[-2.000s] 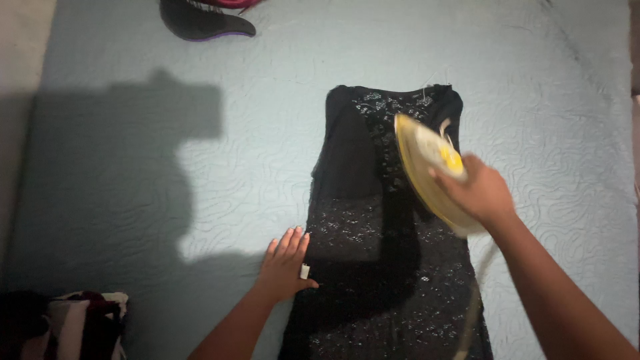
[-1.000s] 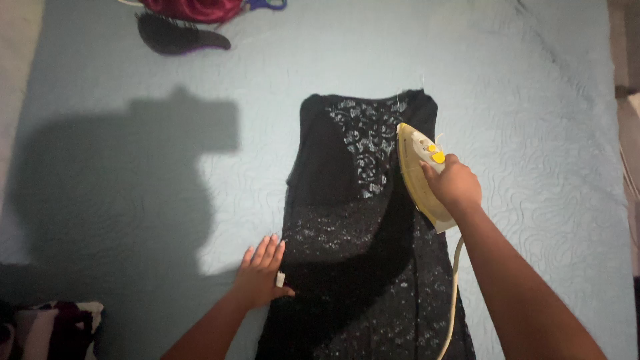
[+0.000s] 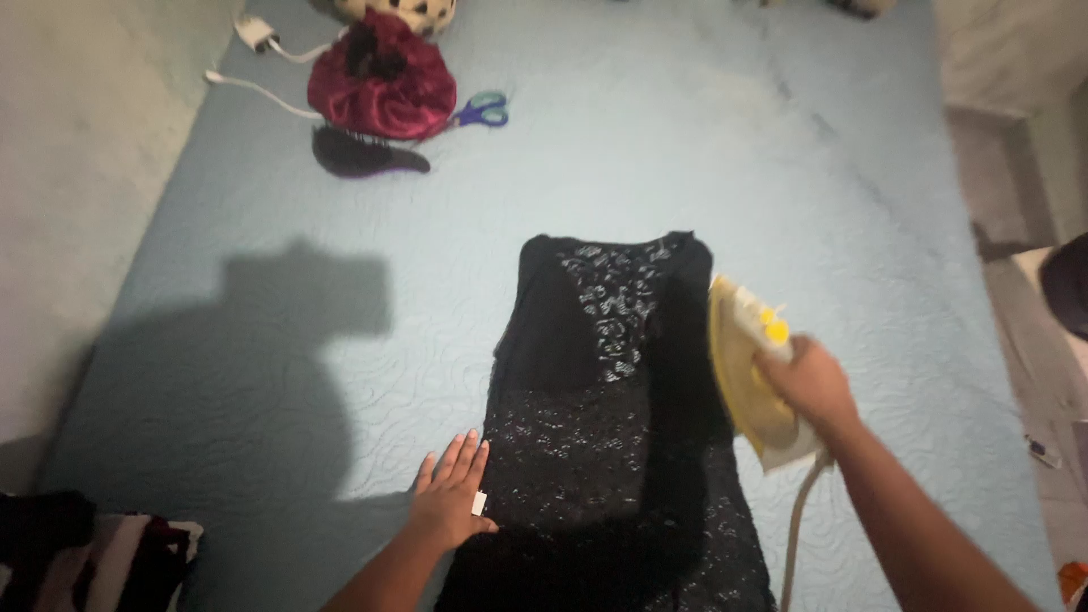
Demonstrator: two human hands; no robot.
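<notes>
A black lace garment (image 3: 595, 425) lies spread on a light blue bedspread, its narrower end away from me. My right hand (image 3: 807, 382) grips the handle of a yellow and white clothes iron (image 3: 752, 374) at the garment's right edge. The iron's tip points away from me, and its cord runs down toward me. Whether its soleplate touches the cloth cannot be told. My left hand (image 3: 455, 493) rests flat with fingers apart at the garment's left edge, beside a small white tag (image 3: 479, 503).
Toward the far left lie a dark red satin item (image 3: 387, 81), a black hairbrush (image 3: 365, 155), blue-handled scissors (image 3: 484, 110) and a white charger (image 3: 255, 34) with cable. Folded clothes (image 3: 102, 552) sit at the lower left. A wall borders the bed's left side.
The iron in my right hand has moved from over the garment to its right edge. My left hand stays at the left edge. The view has shifted, showing more of the bed's far end.
</notes>
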